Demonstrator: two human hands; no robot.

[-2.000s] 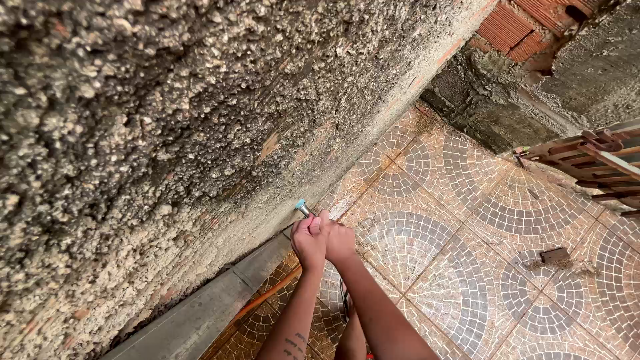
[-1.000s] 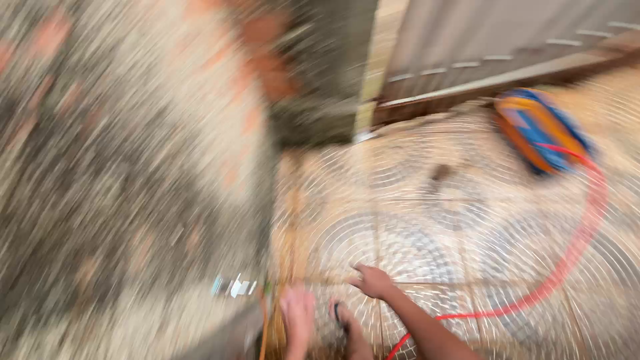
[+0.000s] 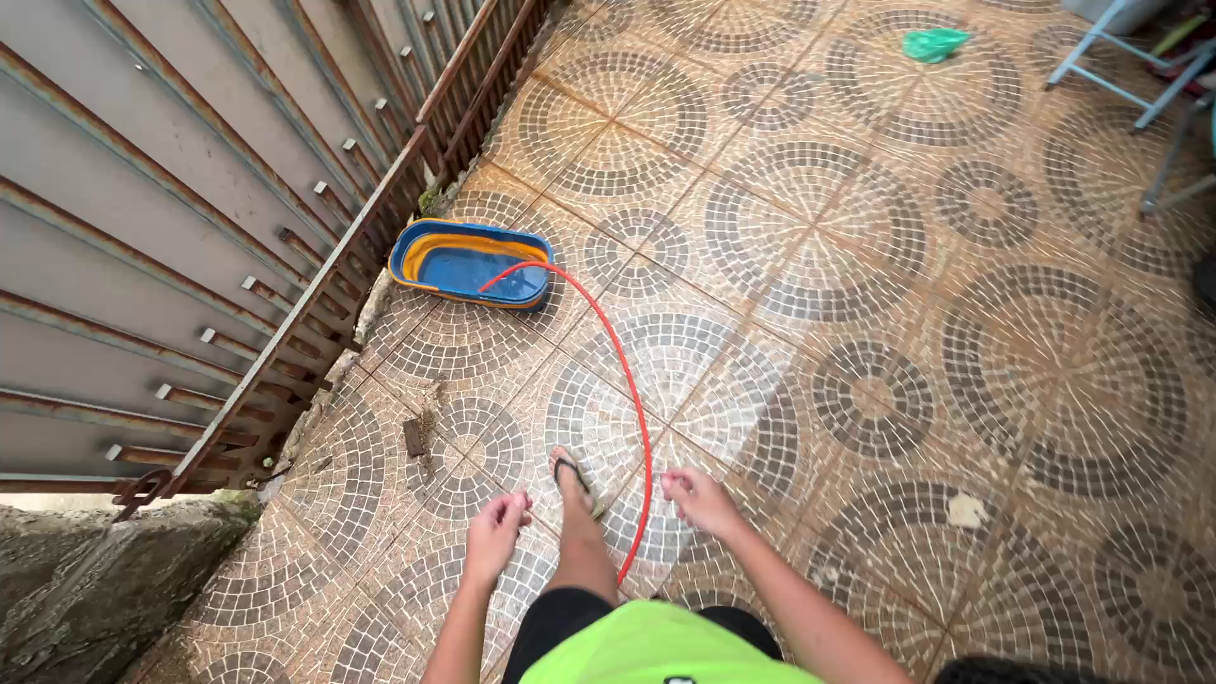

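My left hand [image 3: 498, 534] hangs over the tiled floor with its fingers loosely curled and nothing in it. To the right of my forward leg, my right hand [image 3: 701, 502] is also empty, its fingers bent, close beside a red hose [image 3: 635, 394] in the picture but not gripping it. The hose curves from near my legs up into a blue and orange oval tub [image 3: 472, 302], where its end lies in what looks like water. The tub rests on the floor beside the metal gate.
A rusty barred metal gate [image 3: 313, 285] runs along the left, above a rough concrete block [image 3: 95, 579]. A dark brown fragment [image 3: 414, 438] lies on the patterned tiles. Farther off are a green plastic bag [image 3: 934, 44] and a light blue metal frame [image 3: 1092, 66].
Two seconds ago both hands were together on a tap-like fitting at the rough wall; now they are apart and away from it. The view has swung to the floor and gate.
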